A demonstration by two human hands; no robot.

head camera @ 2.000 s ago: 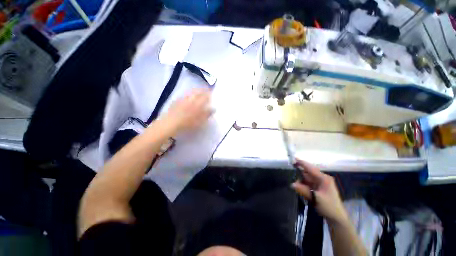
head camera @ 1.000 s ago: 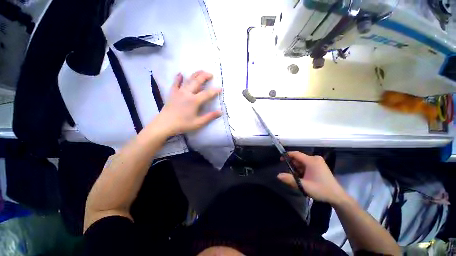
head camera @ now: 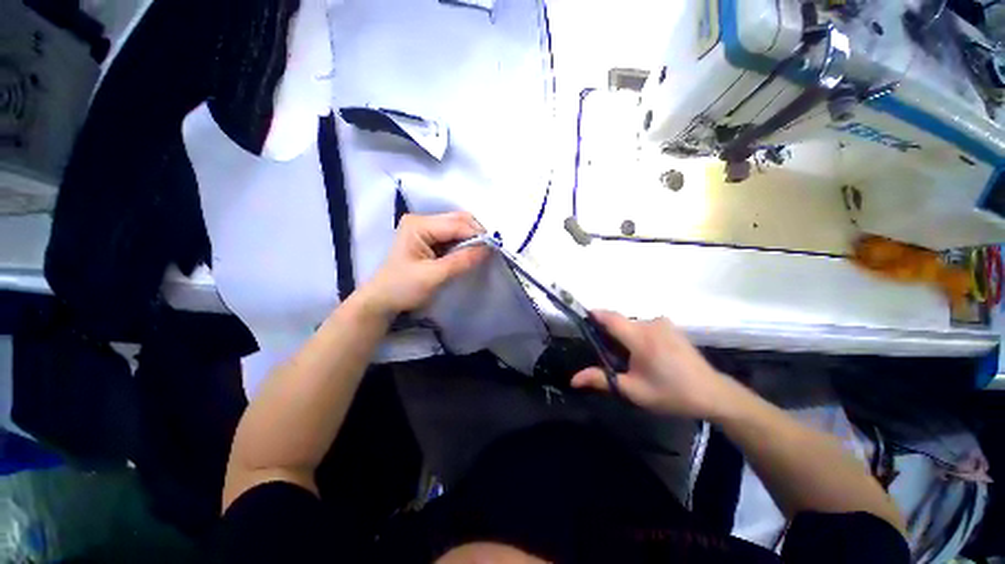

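The garment panel (head camera: 265,220) lies white side up, left of the machine bed, its lower end over the table's front edge. A black strip (head camera: 335,204) runs down it. A small piece (head camera: 402,129), dark with a pale end, lies on it. My left hand (head camera: 424,262) pinches the panel near its right edge and lifts a fold. My right hand (head camera: 639,358) holds the fabric scissors (head camera: 565,300) by the dark handles, with the blades at the fold by my left fingertips. Whether the blades are closed on the fabric cannot be told.
The white sewing machine (head camera: 860,121) stands at the upper right over its cream bed (head camera: 705,204). An orange bundle (head camera: 906,262) lies right of the bed. A long black pile (head camera: 121,209) lies at the left. Fabric scraps (head camera: 926,485) hang at the lower right.
My left hand has gone from lying spread on the panel to pinching its edge. The scissors have moved left to that edge. The view has shifted, and the panel's lower right part is now folded up.
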